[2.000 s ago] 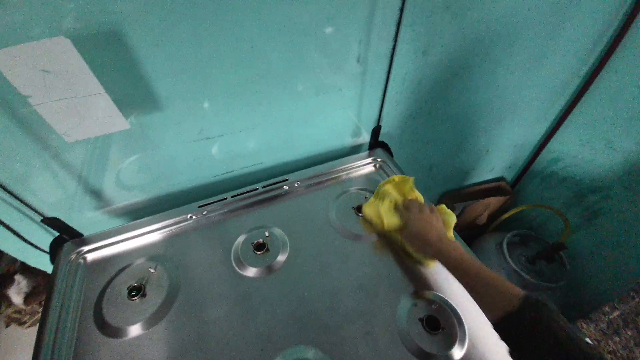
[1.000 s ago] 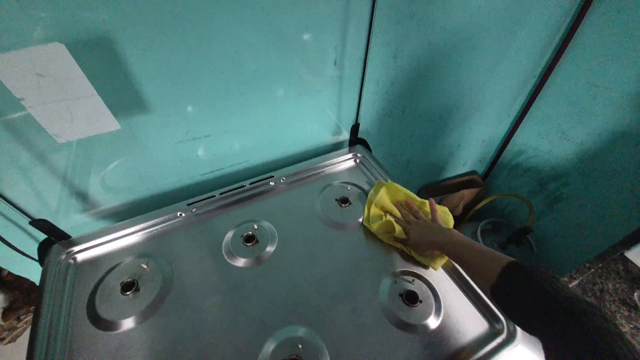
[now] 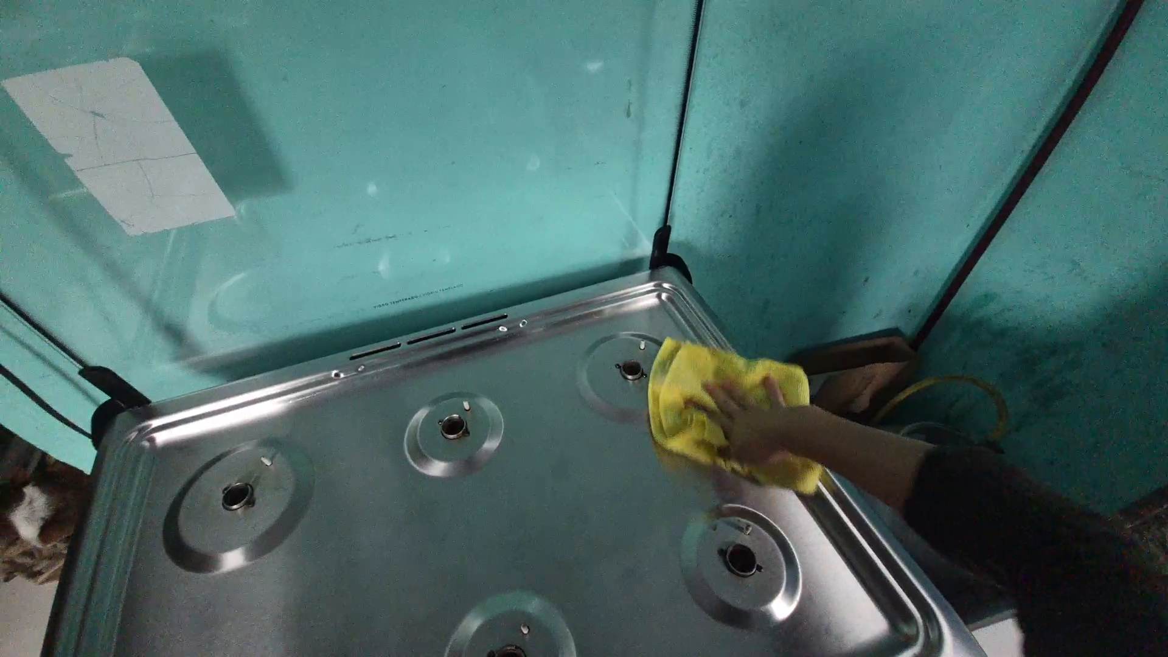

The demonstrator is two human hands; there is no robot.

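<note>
My right hand point(image 3: 753, 424) lies spread over a yellow cloth point(image 3: 689, 401), pressing it on the right part of a stainless steel gas cooktop point(image 3: 584, 511). The cloth reaches across the cooktop's right rim and touches the edge of the back right burner recess point(image 3: 598, 374). Below the cloth is another round burner recess point(image 3: 698, 584). More recesses lie at the left and middle, all without burner caps, their central openings showing. My left hand is out of the view.
A raised glass lid point(image 3: 456, 137) stands behind the cooktop, hinged at both back corners, with a pale rectangular patch point(image 3: 128, 146) seen on it. A wooden piece point(image 3: 862, 370) and a yellow hose point(image 3: 967, 379) are beyond the right edge, beside a turquoise wall point(image 3: 821, 137).
Two seconds ago the cloth was bunched under my right hand; now it is spread flatter on the cooktop's right side. The view has shifted a little.
</note>
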